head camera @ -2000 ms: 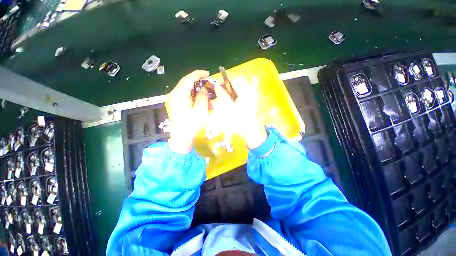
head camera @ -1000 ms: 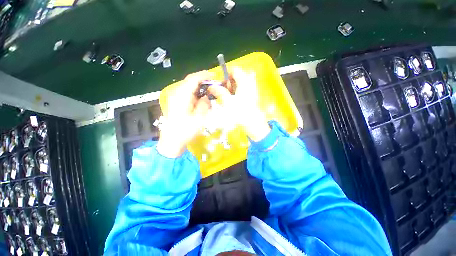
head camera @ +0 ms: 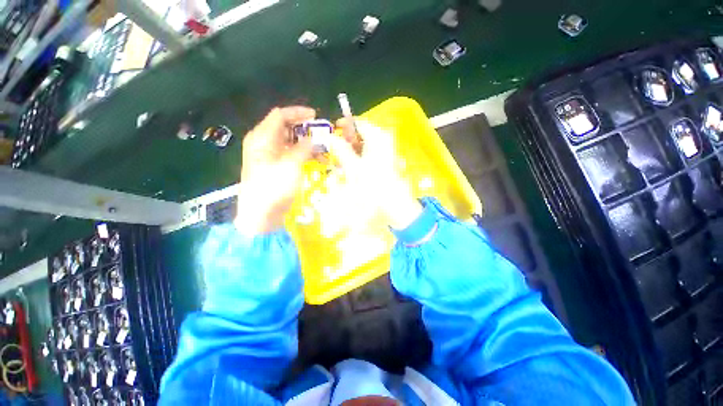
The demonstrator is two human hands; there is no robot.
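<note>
My left hand (head camera: 271,162) holds a dark unit with a shiny silver rim (head camera: 314,131) over the upper left of the yellow tray (head camera: 445,162). My right hand (head camera: 372,162) holds tweezers (head camera: 344,105), whose upper end sticks up above the fingers. The right fingers are close beside the unit; glare hides the tweezer tips and whether they touch it. Small white pieces (head camera: 311,208) lie in the yellow tray, mostly washed out by glare.
A black tray (head camera: 495,186) lies under the yellow tray. Black blister tray stacks stand at right (head camera: 598,162) and left (head camera: 147,293), both holding units. Several units (head camera: 449,52) lie on the green surface (head camera: 262,71) ahead, beyond a pale rail (head camera: 87,193).
The view has turned, showing more at the left. The unit's silver-rimmed face now shows between my hands. My left hand is more open to view; the right still holds the tweezers.
</note>
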